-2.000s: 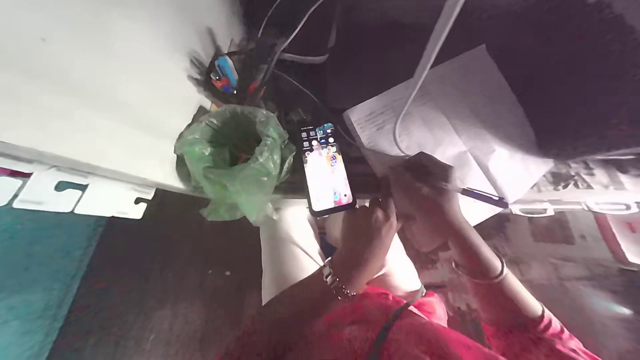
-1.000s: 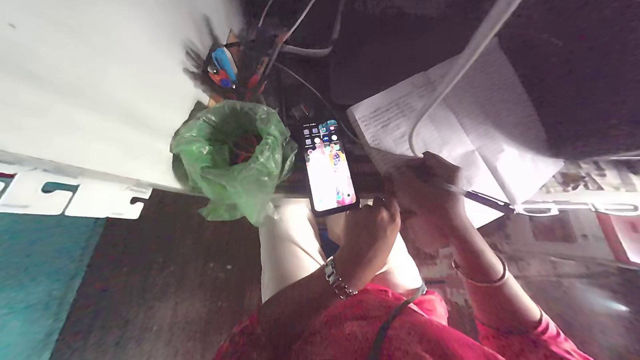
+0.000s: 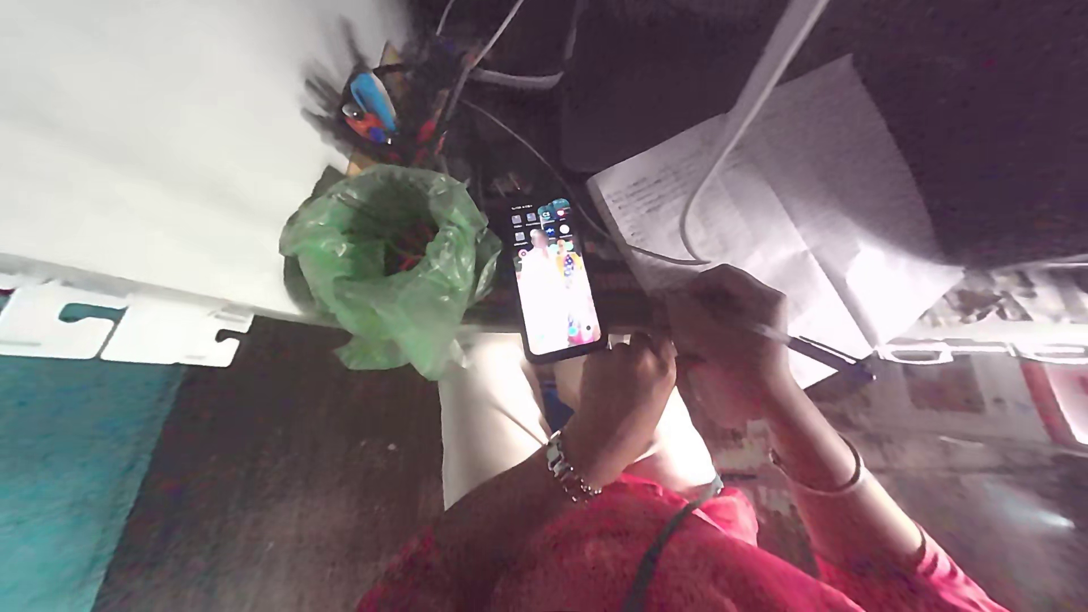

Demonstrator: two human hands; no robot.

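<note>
My right hand [image 3: 735,340] grips a pen [image 3: 820,353] and rests over the lower edge of a sheet of paper [image 3: 765,195] that bears handwriting. Beside it, my left hand [image 3: 625,395] lies with curled fingers at the desk's near edge, close to the lower end of a phone [image 3: 557,285] with a lit screen; whether its fingers hold anything cannot be told. To the left of the phone stands a bin or container lined with a green plastic bag [image 3: 391,272], its mouth facing up.
A holder with pens and a blue object [image 3: 374,100] stands behind the green bag. White cables [image 3: 756,93] cross over the paper and the dark desk surface. A white wall or panel [image 3: 170,153] borders the left side.
Both hands keep nearly the same places, the right one with the pen in it. The phone and the green bag have not plainly moved.
</note>
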